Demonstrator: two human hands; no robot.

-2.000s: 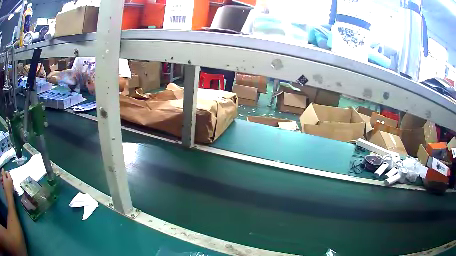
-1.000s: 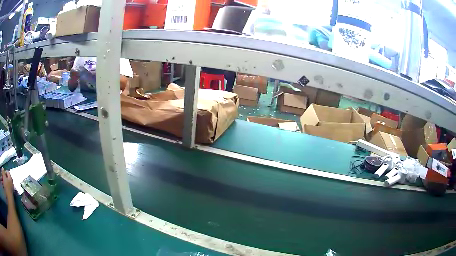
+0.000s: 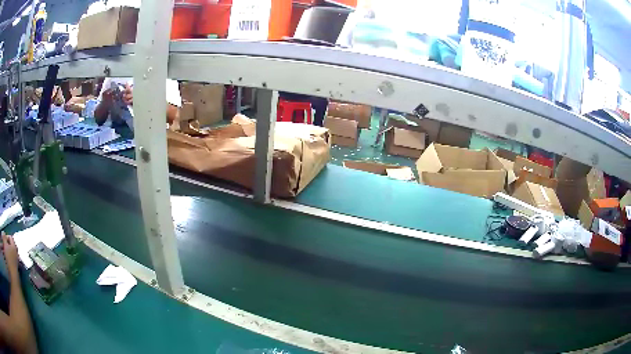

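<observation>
A bare forearm and part of a hand show at the left edge; I take it as my right hand (image 3: 8, 250). It is cut off by the edge, so its grip is hidden. My left hand is out of the picture. The green lever press (image 3: 47, 169) stands upright just right of the hand, its black-gripped lever raised. Its green base holds a clear and reddish block (image 3: 50, 271). White paper (image 3: 40, 235) lies behind and beside the base, close to the hand. A small forked white scrap (image 3: 117, 282) lies on the green bench right of the press.
A pale metal post (image 3: 153, 173) rises beside the dark green belt (image 3: 332, 276). A loaded shelf (image 3: 373, 69) crosses overhead. Crumpled brown paper (image 3: 232, 155) and white devices with cables (image 3: 553, 234) lie across the belt. Clear film (image 3: 252, 350) shows at the bottom edge. Another person's hands (image 3: 114, 100) are beyond.
The person across the belt has moved their hands and now holds them up near the printed stacks. My visible arm, the press and the white scrap have not visibly moved.
</observation>
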